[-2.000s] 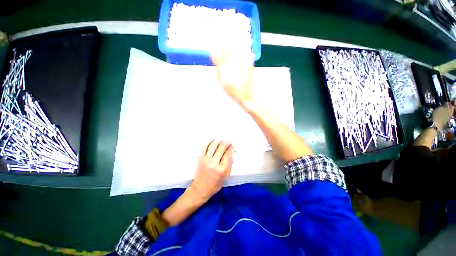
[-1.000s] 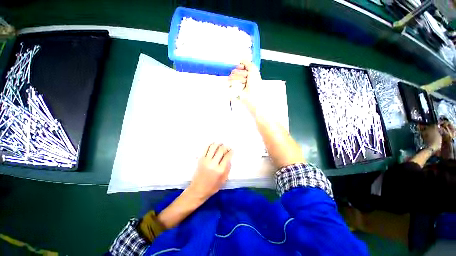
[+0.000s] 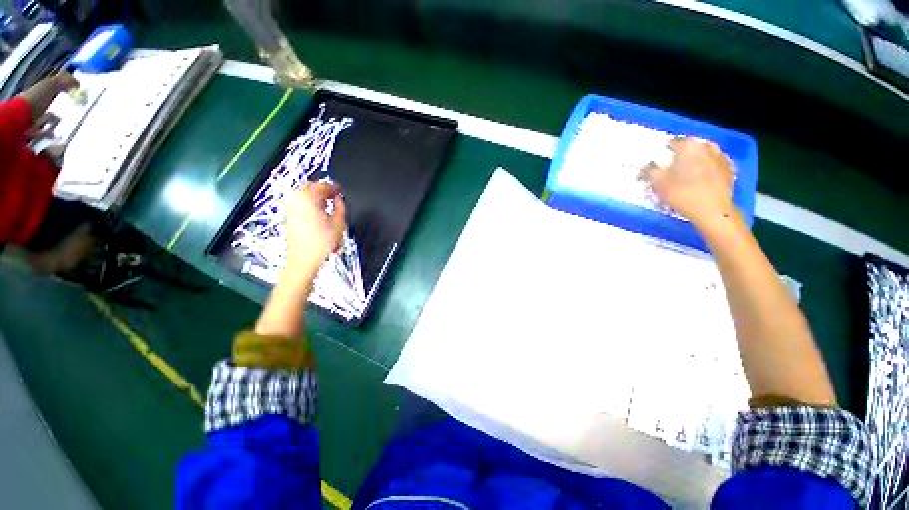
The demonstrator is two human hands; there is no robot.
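Observation:
My left hand (image 3: 315,221) is over the heap of thin metal rods (image 3: 344,279) in the left black tray (image 3: 394,159); its fingers are bent, and whether it holds a rod is unclear. My right hand (image 3: 695,179) reaches into the blue plastic bin (image 3: 638,227), its fingertips at the small white parts (image 3: 618,149); whether it holds one cannot be told. The white sheet (image 3: 548,289) lies in front of my lap, with faint rows of small dark marks on its right side.
The right black tray (image 3: 871,329), full of rods, is cut off by the right edge. At far left, a person's red sleeve (image 3: 22,169) is beside a stack of pale sheets (image 3: 130,120) and a small blue container (image 3: 103,48). A white strip crosses the bench beyond the trays.
The view has swung left. My left hand has moved from the sheet to the left tray. My right hand, above the sheet one second ago, is now at the bin's white parts.

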